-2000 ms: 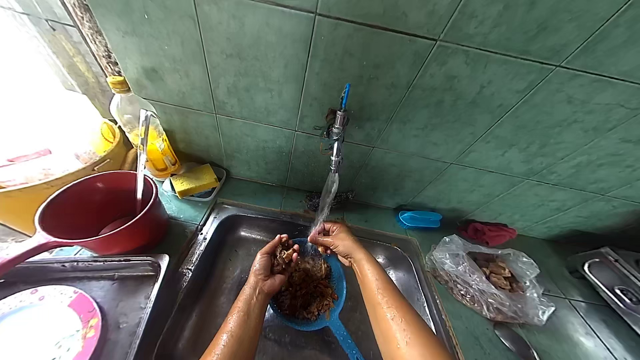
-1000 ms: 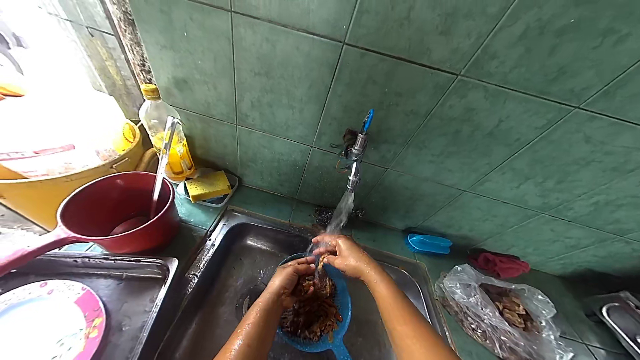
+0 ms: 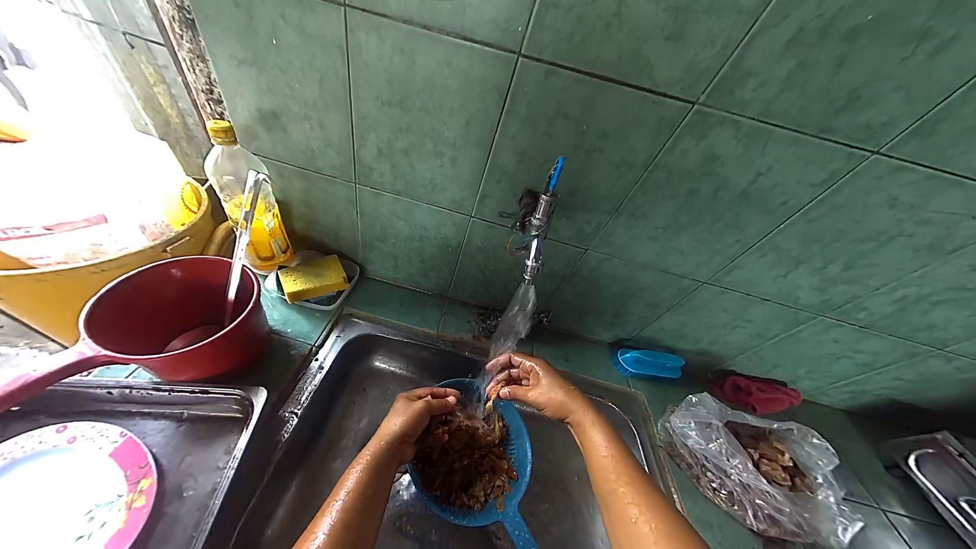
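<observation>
A blue plastic strainer [image 3: 522, 473] holding a heap of wet brown pieces [image 3: 465, 465] rests in the metal sink [image 3: 343, 427]. Water pours from the wall faucet [image 3: 535, 236] onto the strainer's upper part. My right hand [image 3: 537, 385] pinches a small brown piece at the edge of the stream. On the strainer's left side is my left hand [image 3: 415, 423], fingers curled over the heap; whether it holds a piece is not clear.
Left stand a red dipper [image 3: 107, 335], a patterned plate [image 3: 133, 473], a bottle of yellow liquid [image 3: 263, 236] and a yellow sponge [image 3: 313, 278]. Right lie a blue brush [image 3: 648, 364], a red cloth [image 3: 755, 393] and a clear plastic bag [image 3: 686, 435] with brown pieces.
My hands were together under the stream one second ago; now they are apart, the left at the strainer's left side and the right near the water.
</observation>
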